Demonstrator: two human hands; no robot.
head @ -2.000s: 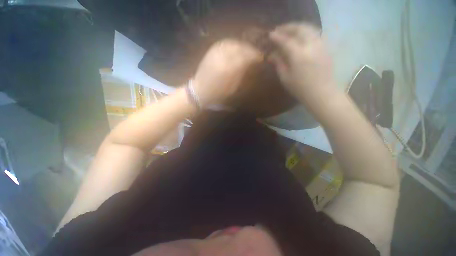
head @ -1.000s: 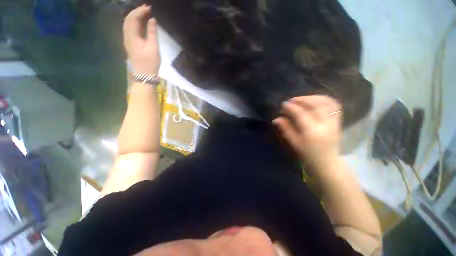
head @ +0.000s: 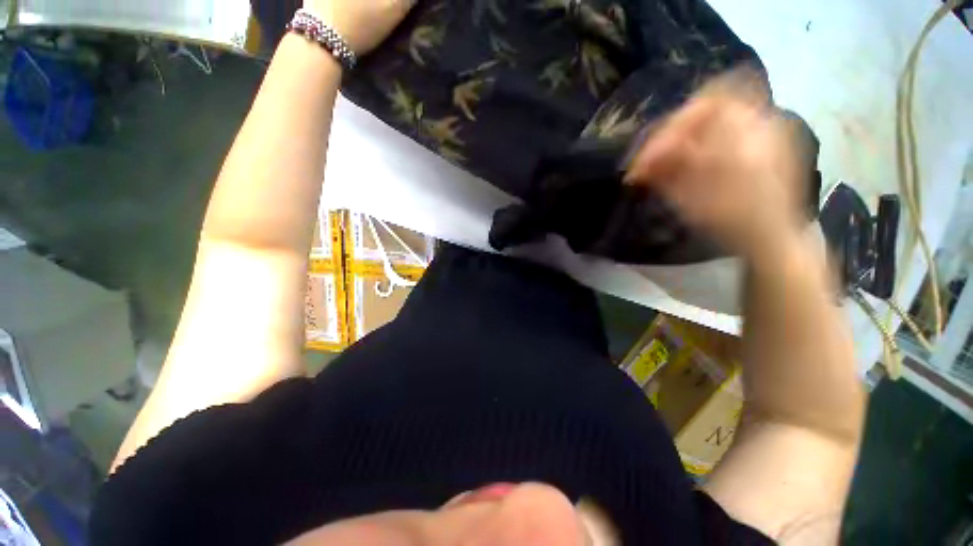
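Note:
The black garment [head: 469, 96] with a tan-gold leaf print lies over the white table near its front edge. A plain dark bunched strip [head: 517, 226] sticks out at its near edge. My left hand [head: 363, 19] is at the garment's far left part, cut off by the top edge; its fingertips are not clear. My right hand [head: 715, 160] is blurred over the garment's right part, fingers bent at the dark cloth; I cannot tell if it grips. The steam iron [head: 859, 237] rests on the table to the right of my right hand.
A beige hose [head: 907, 139] runs along the table's right side. Below the front edge are taped cardboard boxes [head: 368, 299] and a white hanger [head: 397, 261]. A blue basket [head: 51, 98] is at the upper left. Wire racking [head: 953, 320] is at the far right.
My left hand has moved up and right onto the garment. My right hand has moved up. The garment lies more spread, its leaf print visible, with the dark strip showing at the near edge.

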